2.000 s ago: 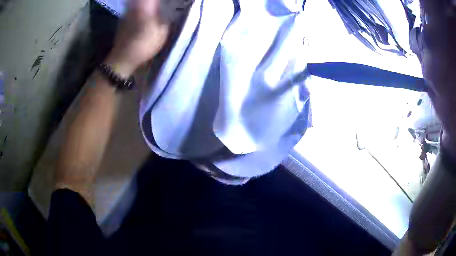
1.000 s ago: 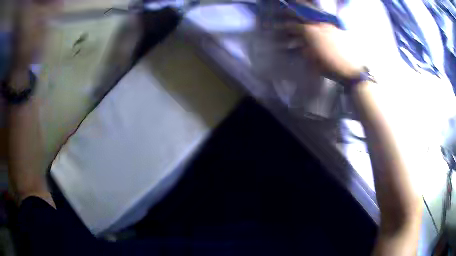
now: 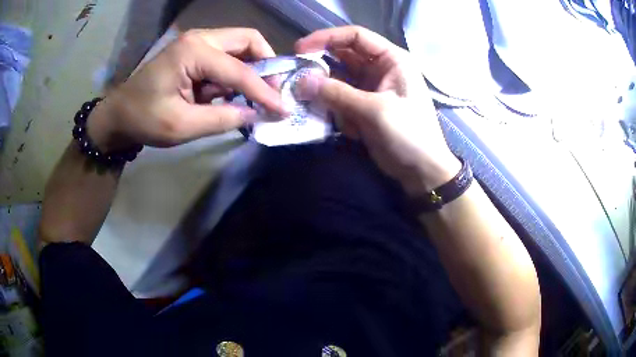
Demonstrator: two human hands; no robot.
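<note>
My left hand [image 3: 188,87], with a dark bead bracelet, and my right hand [image 3: 369,97], with a brown wrist strap, meet above my dark-clothed lap. Between them they hold a small, shiny, whitish packet or folded piece [image 3: 296,129], about palm-size. My left index finger and thumb press on its left part. My right thumb lies on its upper right. Glare and the fingers hide part of it, and I cannot tell exactly what it is. Pale cut pieces [image 3: 453,42] lie on the white machine table at the upper right.
The white machine table [image 3: 558,167] has a tape-measure edging [image 3: 502,181] running diagonally at my right. A dark strip [image 3: 505,73] lies among the pale pieces. A pale board or carton [image 3: 139,216] is below my left arm. Cluttered small items [image 3: 14,286] show at the lower left.
Both hands have come together over my lap, the right from the table and the left from the far left. The small whitish thing now shows between them. The large pale stack seen earlier has left my lap.
</note>
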